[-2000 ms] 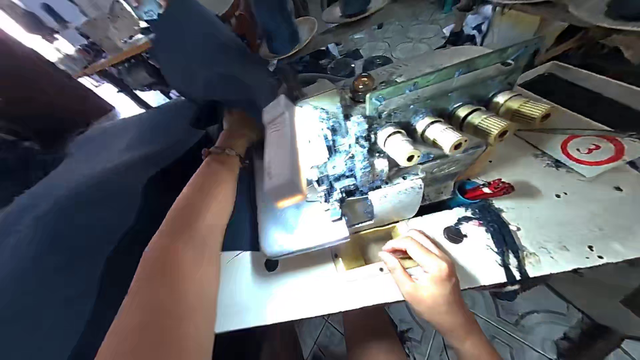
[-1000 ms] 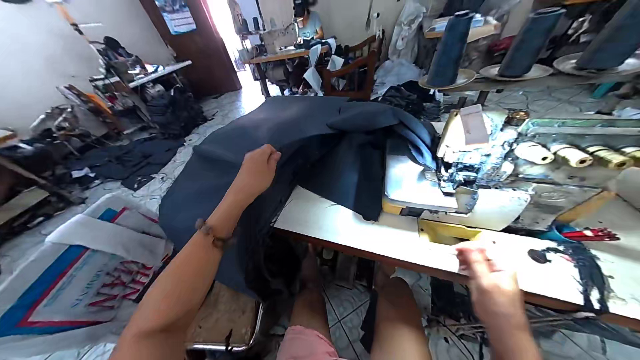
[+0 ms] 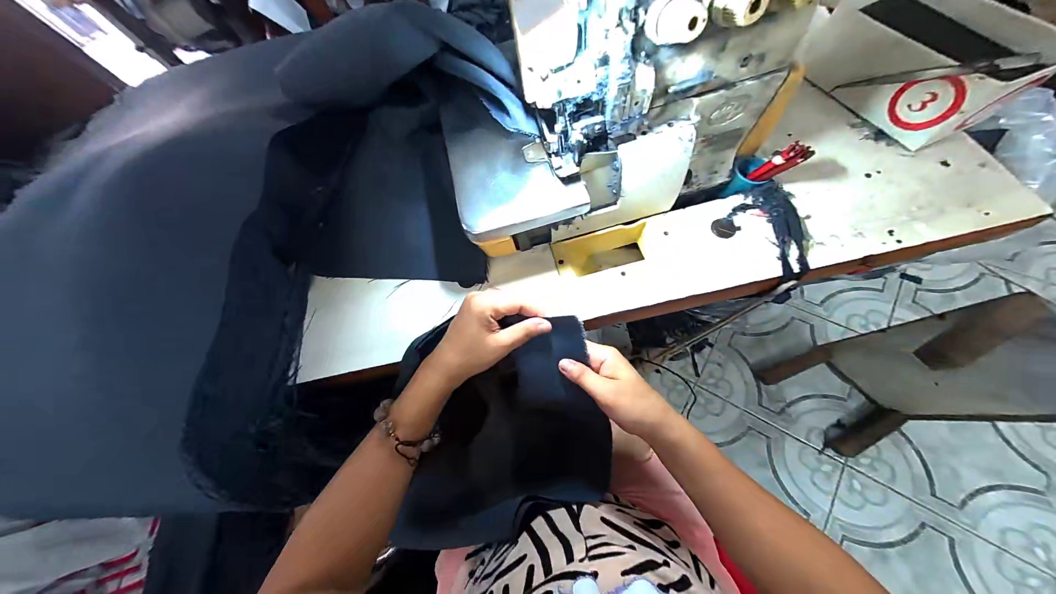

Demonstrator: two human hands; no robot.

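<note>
Between my hands hangs a piece of dark navy fabric (image 3: pixel 528 412) over my lap, its top edge near the table's front edge. My left hand (image 3: pixel 495 330) pinches that edge between thumb and fingers, a beaded bracelet on the wrist. My right hand (image 3: pixel 606 379) grips the piece at its right edge. Beyond them stands an overlock sewing machine (image 3: pixel 594 107), with its flat metal work plate (image 3: pixel 516 181) to the left of the needle area. A large pile of dark fabric (image 3: pixel 124 289) spreads across the left, with folds lying against the machine's plate.
The white tabletop (image 3: pixel 685 256) has a yellow-lined cutout (image 3: pixel 602 250). A blue cup (image 3: pixel 747 175) holding red-handled tools and dark thread scraps (image 3: pixel 784 223) are at the right. A card with a red-ringed number (image 3: pixel 928 103) lies farther right. A wooden stool (image 3: pixel 949 363) stands on the tiled floor.
Both hands have come together at the table's front edge and now hold a dark fabric piece. One second ago my left hand was on the large fabric at the left. The view has shifted strongly.
</note>
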